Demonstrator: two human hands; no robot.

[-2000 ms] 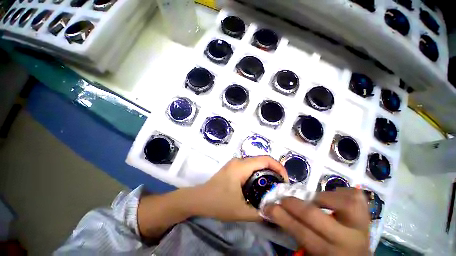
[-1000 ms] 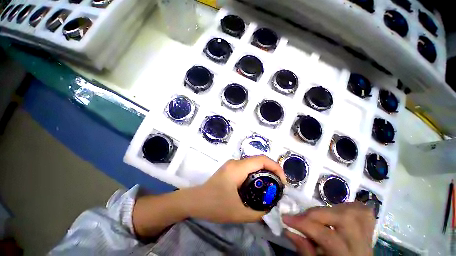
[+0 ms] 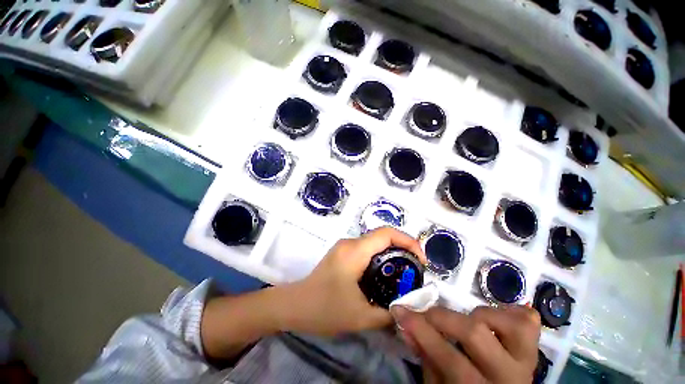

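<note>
My left hand [image 3: 338, 289] is bare and closed around a round black smartwatch head [image 3: 392, 278], its lit face turned up with blue, red and white graphics. My right hand [image 3: 473, 341] pinches a small white wiping cloth [image 3: 417, 300] at the lower right edge of the watch head. The right hand's lower part is cut off by the bottom of the picture. Both hands are over the front part of a white foam tray [image 3: 289, 247] with rows of watch heads. Some of the tray's front edge is hidden by the hands and sleeves.
Stacked foam trays [image 3: 161, 71] with watch heads stand at the upper left, and another foam tray [image 3: 518, 56] is at the upper right. A translucent bottle [image 3: 264, 30] stands behind left, another [image 3: 647, 232] at right. Thin black and red sticks [image 3: 677, 306] lie at the right edge.
The cloth covered part of the watch face, moved down off it, and now touches its lower right edge. The right hand has shifted back left toward the watch head. The left hand keeps its hold.
</note>
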